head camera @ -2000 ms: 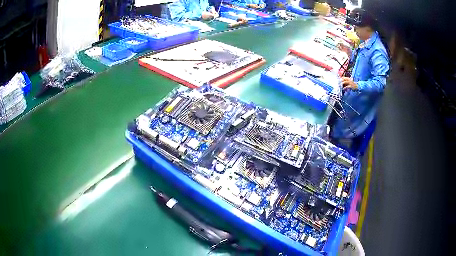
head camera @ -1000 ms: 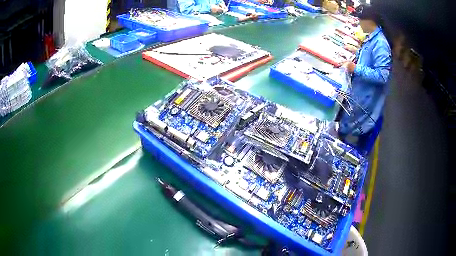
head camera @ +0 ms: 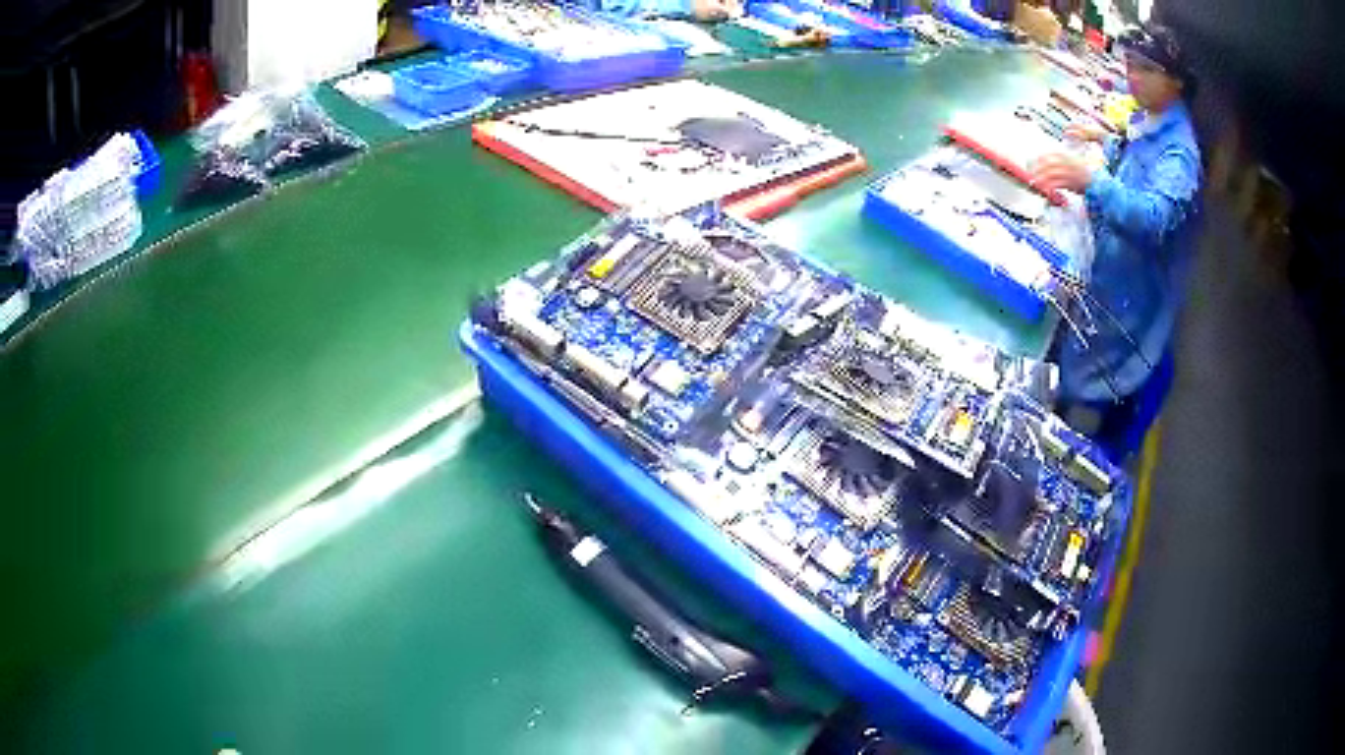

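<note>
Neither of my hands is clearly in view. A blue board tray [head camera: 634, 502] lies nearest in front, full of mainboards [head camera: 649, 347] with black fans and finned heatsinks, some overlapping. A black electric screwdriver [head camera: 634, 605] lies on the green bench [head camera: 354, 590] at the tray's near left side, its tip pointing to the upper left. Behind the tray, a white panel back chassis [head camera: 649, 140] lies on an orange-red-edged carrier [head camera: 553, 173], with a black cable and dark parts on it.
A person [head camera: 1143, 221] in blue stands at the right beside another blue bin [head camera: 959, 258]. A clear bag [head camera: 273, 140] and stacked white pieces [head camera: 77, 214] lie at the left edge. Blue bins [head camera: 553, 52] stand at the back. A white bucket rim [head camera: 1084, 723] shows at the lower right.
The whole scene has shifted right in the picture, and slightly up at the back, as the view turned. The person's hands at the right have moved. The tray and screwdriver keep their places on the bench.
</note>
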